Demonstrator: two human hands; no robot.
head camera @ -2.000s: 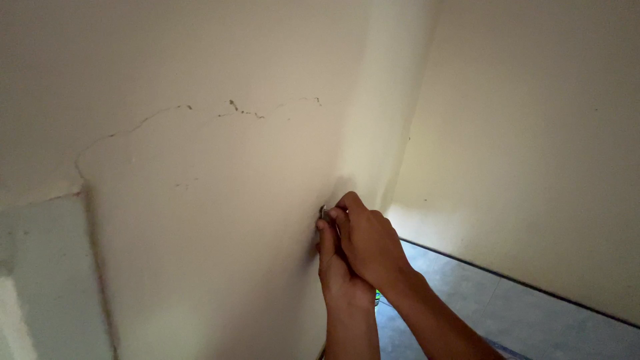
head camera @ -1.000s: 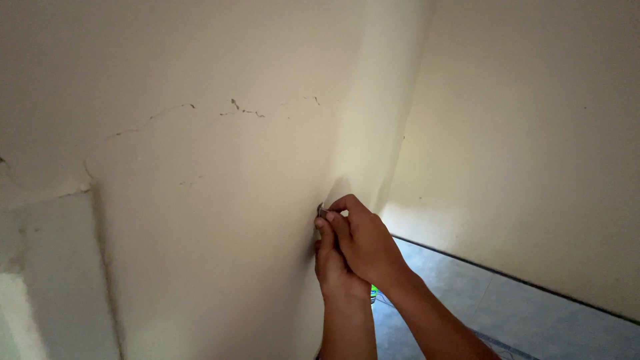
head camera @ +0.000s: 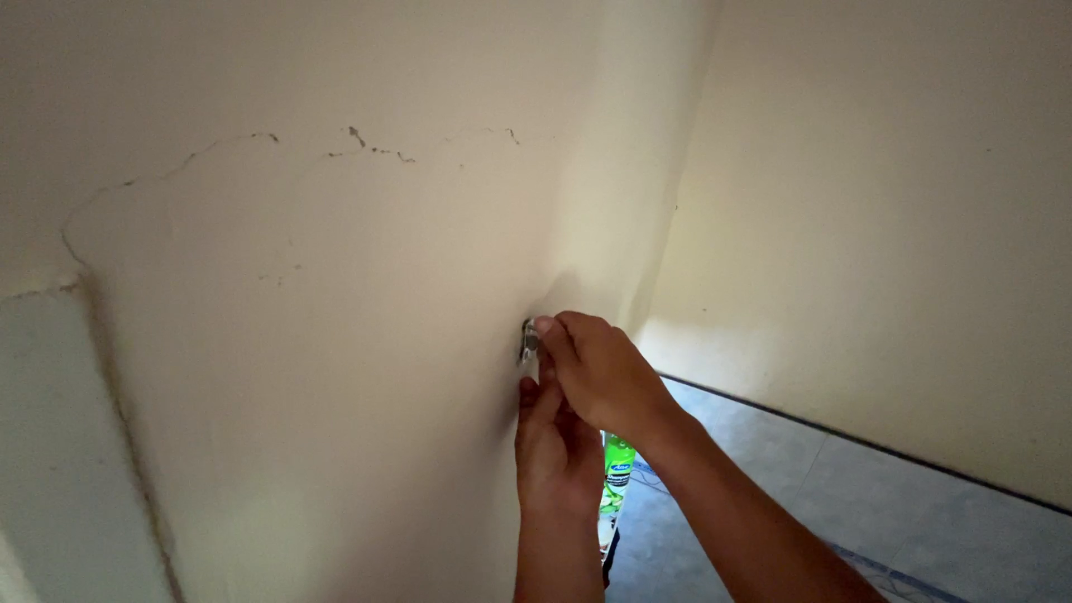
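A small shiny metal piece (head camera: 528, 340) sits against the pale painted wall (head camera: 377, 335), beside a dark spot. Thumb and fingers of my right hand (head camera: 607, 373) pinch its right side from above. Just below is my left hand (head camera: 559, 456), upright, with curled fingers close under the metal piece and partly behind my right hand. Whether the left fingers hold anything is hidden. The exact kind of metal piece cannot be told.
Thin cracks (head camera: 356, 138) and chipped spots run across the wall above. A grey-white panel (head camera: 63, 419) is at left. Behind my wrists stands a green and white labelled container (head camera: 615, 481). Grey-blue tiles (head camera: 754, 431) lie below a dark edge on the right wall (head camera: 879, 251).
My left fingertips now sit lower, apart from my right fingertips, and more of the metal piece shows between the hands and the wall.
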